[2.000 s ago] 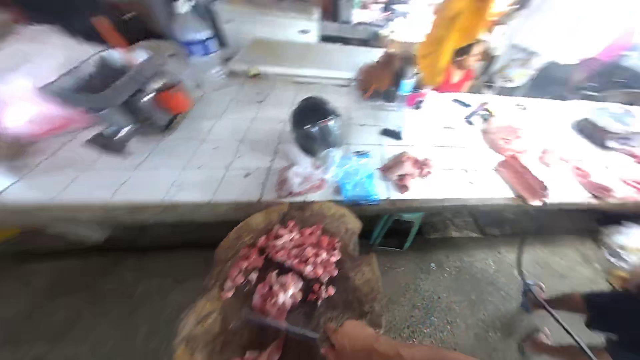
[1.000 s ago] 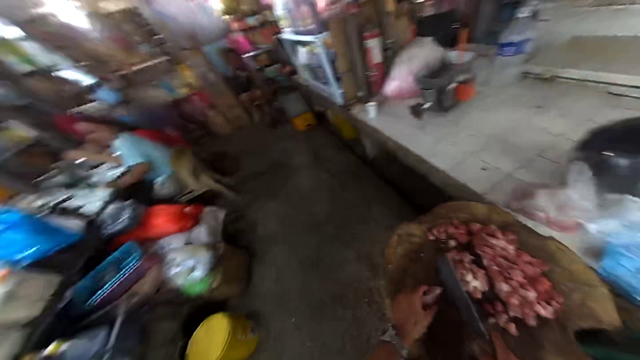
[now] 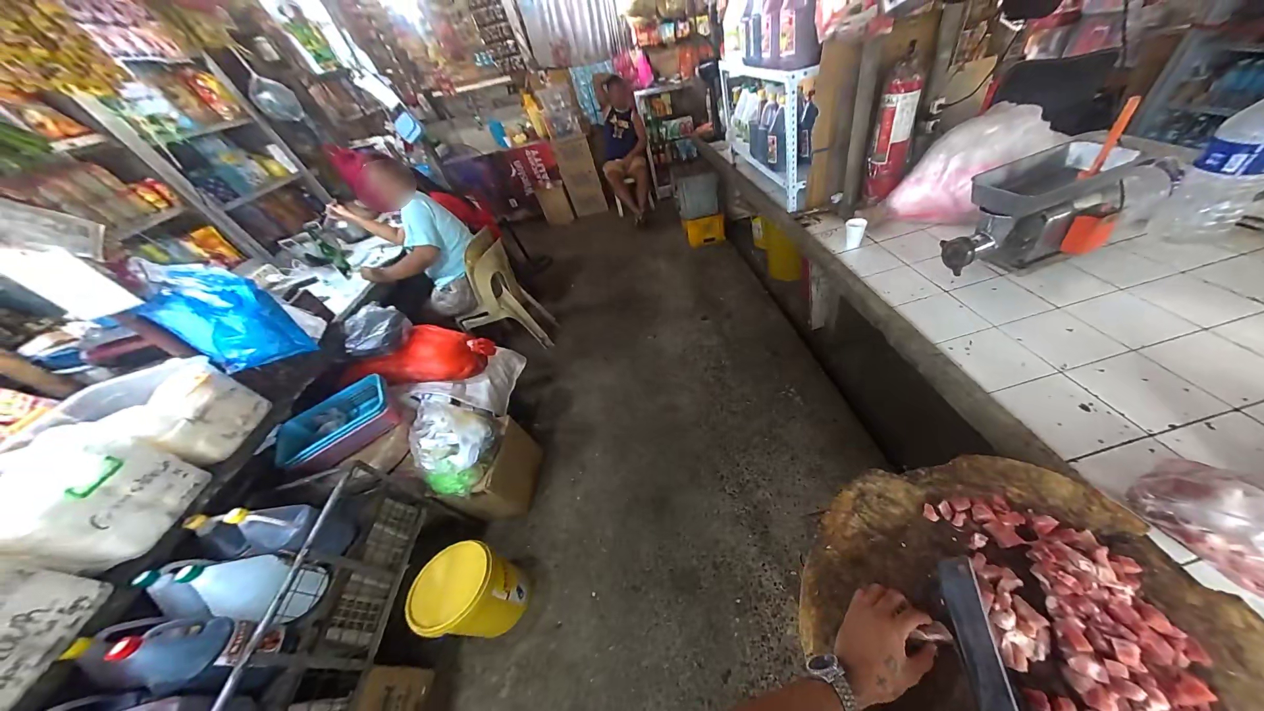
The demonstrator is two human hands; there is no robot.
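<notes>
On a round wooden chopping block [image 3: 859, 523] at the lower right lies a pile of diced raw meat [image 3: 1111, 602]. A cleaver with a dark, wide blade [image 3: 973, 632] stands on its edge beside the meat's left side; its handle is out of the frame. My left hand [image 3: 884, 642], with a metal watch on the wrist, is just left of the blade, its fingers closed on a small pale piece of meat [image 3: 933, 632]. My right hand is not in view. A clear bag of meat [image 3: 1200, 513] rests on the tiled counter [image 3: 1066, 346] beyond the block.
A meat grinder [image 3: 1037, 207], a white cup [image 3: 855, 233] and a fire extinguisher [image 3: 894, 128] are on the counter. A yellow bucket [image 3: 466, 590] and a metal rack of jugs [image 3: 346, 583] stand left of the aisle. One person [image 3: 430, 237] sits at a table, another [image 3: 624, 143] farther back.
The view has swung far left, from the counter to the aisle. My left hand, apart from the meat pile a second ago, now has its fingers on a small piece beside the blade.
</notes>
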